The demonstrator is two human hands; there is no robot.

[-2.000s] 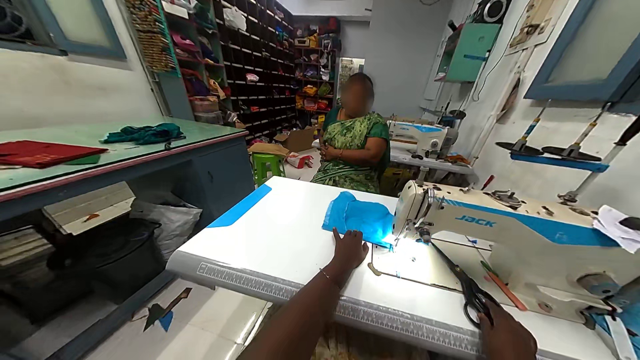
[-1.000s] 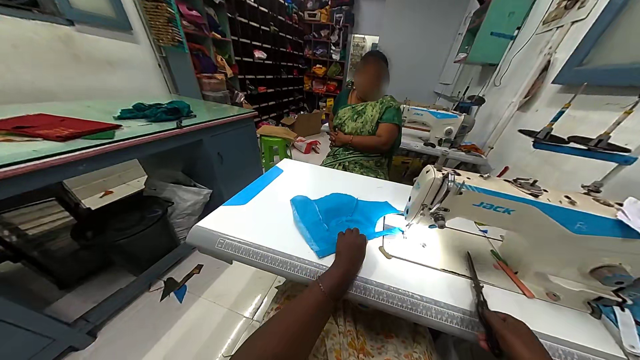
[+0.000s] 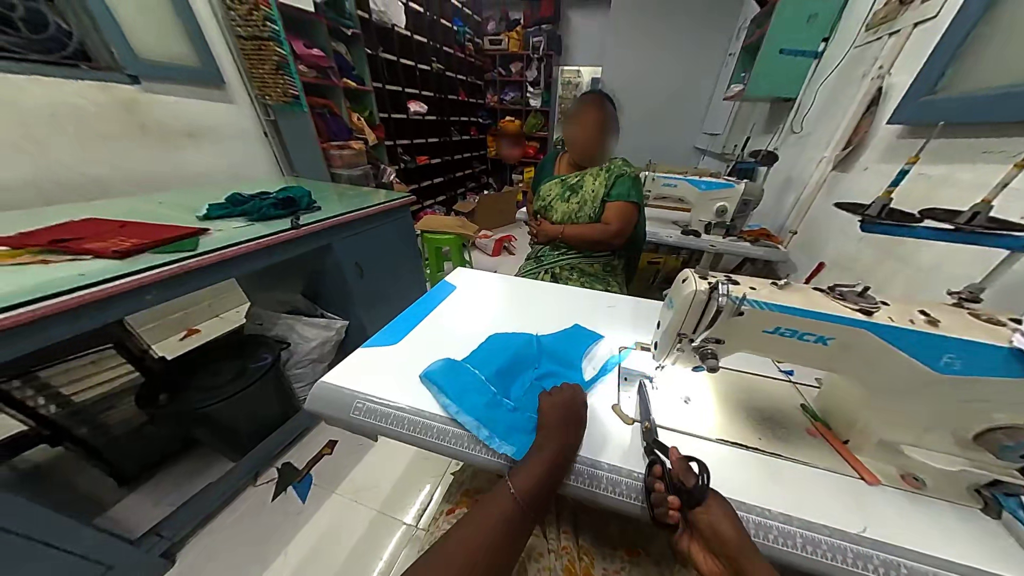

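Note:
A blue fabric piece (image 3: pixel 500 372) lies on the white sewing table (image 3: pixel 552 300), left of the Jack sewing machine (image 3: pixel 808 352). My left hand (image 3: pixel 562 416) has its fingers curled on the cloth's near right part, gripping it. A narrow end of the cloth reaches toward the machine's needle area. In my right hand (image 3: pixel 680 488) is a pair of black-handled fabric scissors (image 3: pixel 646 420), held by the handles with the blades pointing away toward the needle plate. An orange-handled tool (image 3: pixel 844 452) rests on the machine bed, right of the scissors.
A seated person (image 3: pixel 588 200) faces me beyond the table, beside a second sewing machine (image 3: pixel 696 196). At left, a glass-topped counter (image 3: pixel 352 200) holds red cloth (image 3: pixel 104 238) and dark green cloth (image 3: pixel 260 203). A ruler strip (image 3: pixel 432 428) runs along the sewing table's near edge.
The blue cloth, bunched close to the needle two seconds ago, has moved left and spread out under my left hand. My right hand has lifted the scissors and brought them left toward the needle plate.

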